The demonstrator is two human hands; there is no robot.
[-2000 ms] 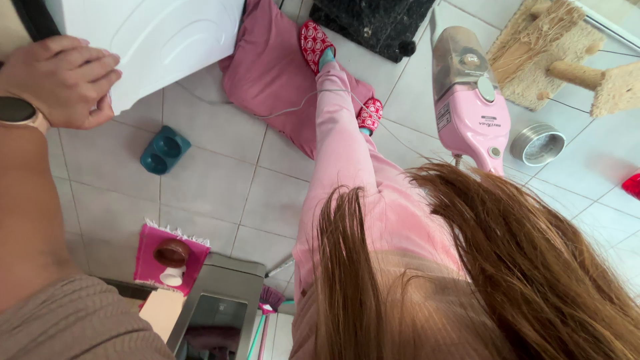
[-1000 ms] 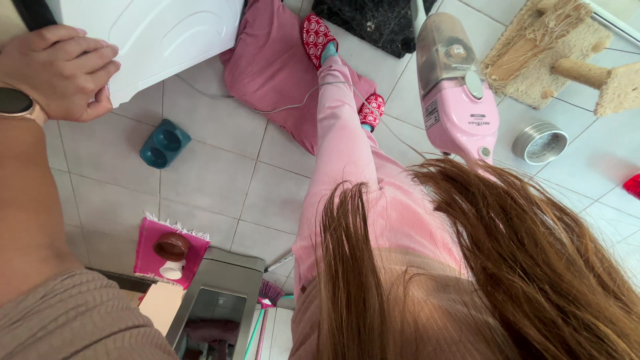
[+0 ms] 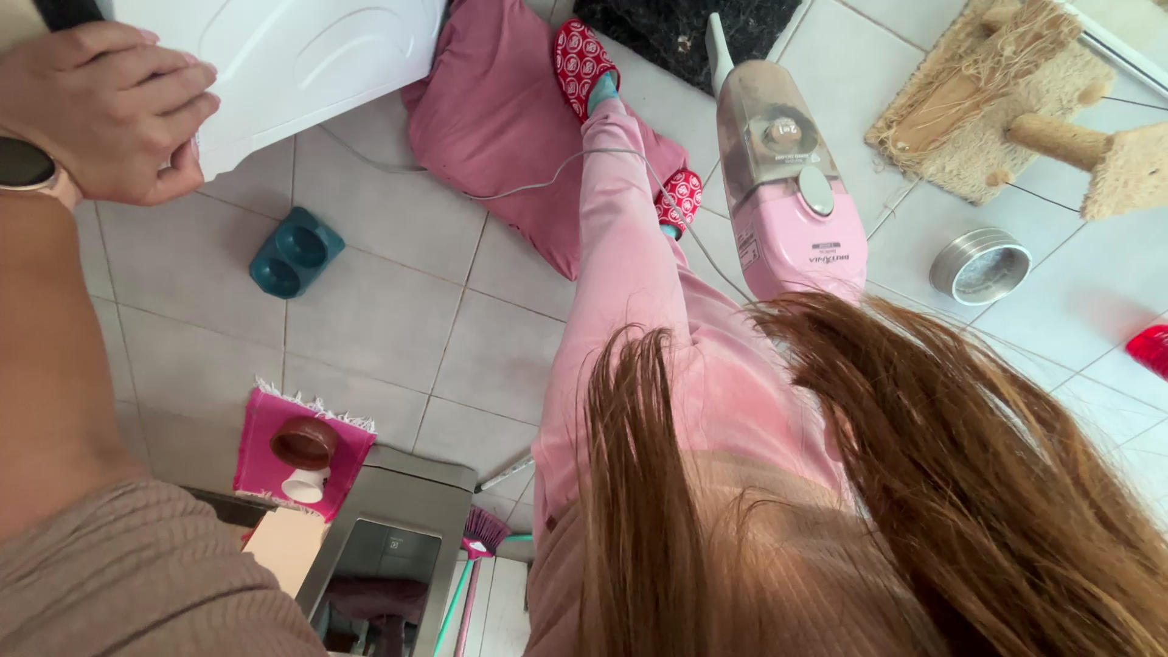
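My left hand point(image 3: 119, 114), with a dark-faced watch on the wrist, is at the upper left, its fingers curled over the edge of a white moulded panel point(image 3: 319, 64). My right hand does not show; long hair covers that side. A pink handheld vacuum cleaner point(image 3: 803, 246) with a see-through dust cup extends from behind the hair. Its light nozzle reaches the edge of a black mat-like item point(image 3: 684, 32). The vacuum's grip is hidden. A thin grey cord crosses my pink trousers point(image 3: 630, 237) and a mauve cushion point(image 3: 493, 119).
On the tiled floor point(image 3: 365, 338) are a teal double bowl point(image 3: 297, 253), a metal bowl point(image 3: 981, 266), a worn cat scratcher point(image 3: 958, 100) and a red object point(image 3: 1152, 350). A brown bowl point(image 3: 304, 443) sits on a pink fringed mat point(image 3: 255, 447). A grey appliance point(image 3: 415, 465) and broom point(image 3: 482, 534) stand below.
The vacuum cleaner has shifted to the left, past the metal bowl and toward my slippered feet. My left hand stays at the white panel's edge.
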